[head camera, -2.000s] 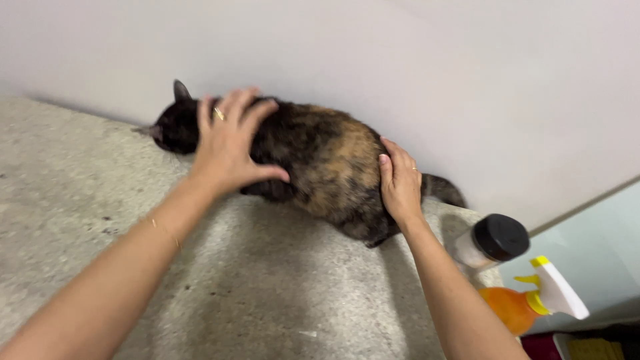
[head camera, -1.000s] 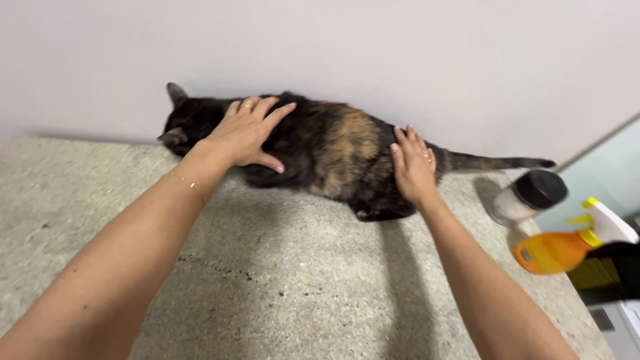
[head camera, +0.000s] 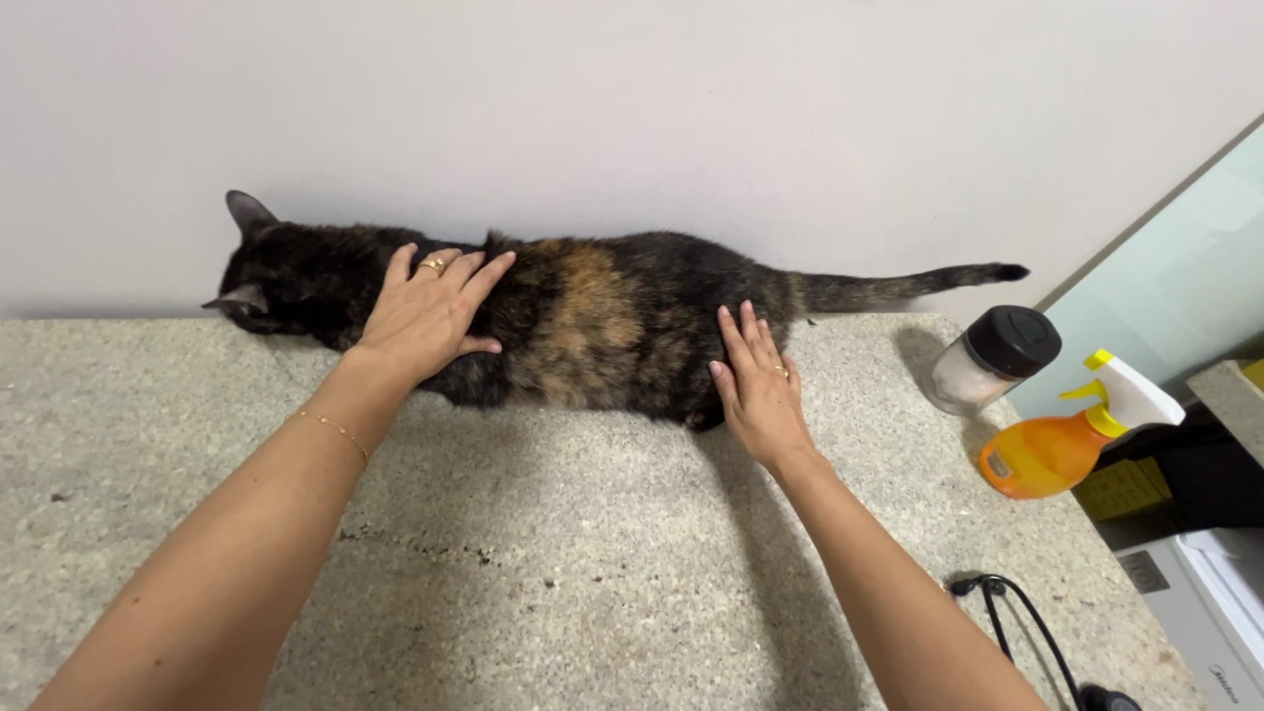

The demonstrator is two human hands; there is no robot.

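Note:
A tortoiseshell cat (head camera: pixel 592 326) lies along the wall on a speckled stone counter (head camera: pixel 553 612), its head at the left and its tail stretched out to the right. My left hand (head camera: pixel 430 306) rests with spread fingers on its shoulder and upper back, a ring on one finger. On the cat's hindquarters, near the base of the tail, lies my right hand (head camera: pixel 758 380), its fingers extended and also wearing a ring. Neither hand is closed around the cat. The cat's face is turned down and mostly hidden.
At the right stand a jar with a black lid (head camera: pixel 997 360) and an orange spray bottle (head camera: pixel 1052 449) with a white and yellow trigger head. A black cable (head camera: pixel 1037 627) lies near the counter's right edge. Beyond that edge is a white appliance (head camera: pixel 1200 602). The wall (head camera: pixel 632 118) runs behind the cat.
The cat's tail, curled near its rump two seconds ago, now extends to the right. Both my hands remain on the cat. The view has shifted, showing more of the counter's right side.

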